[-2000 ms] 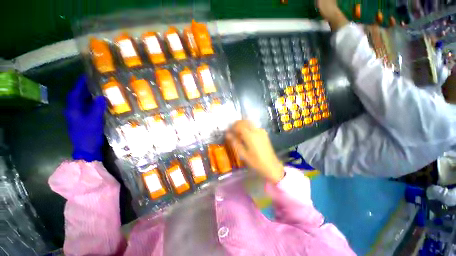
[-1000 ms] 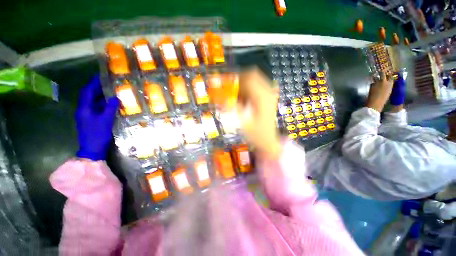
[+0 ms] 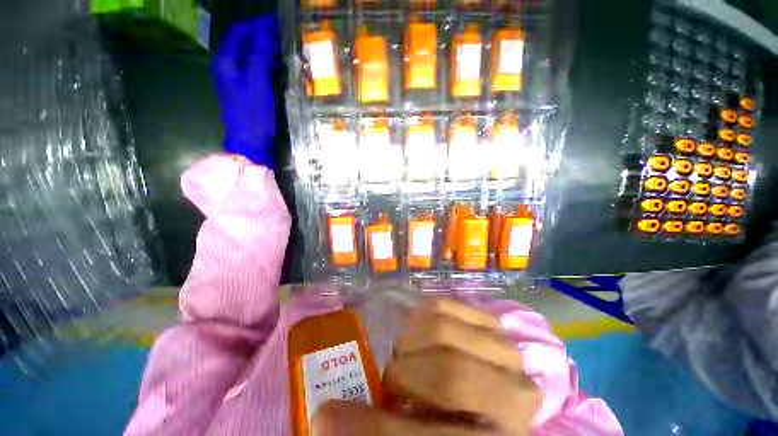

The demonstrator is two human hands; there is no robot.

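A clear blister tray (image 3: 559, 196) lies on the dark bench with rows of orange units; glare washes out one row. My left hand (image 3: 247, 89), in a blue-violet glove, rests at the tray's left edge; its fingers are partly hard to make out and no unit shows in it. My right hand (image 3: 461, 375), bare, is close to the camera at the bottom, below the tray. It holds an orange unit (image 3: 328, 345) with its white label facing up; the thumb covers part of the label.
A stack of empty clear trays (image 3: 64, 170) stands at the left. A green box (image 3: 166, 19) is at the upper left. A small-pocket tray (image 3: 635, 183), partly filled with small orange parts, lies at the right. A neighbour's white sleeve (image 3: 712, 315) is at the lower right.
My right hand has moved from over the tray down and close to the camera with an orange unit. The view has shifted down, so the conveyor is mostly out of view.
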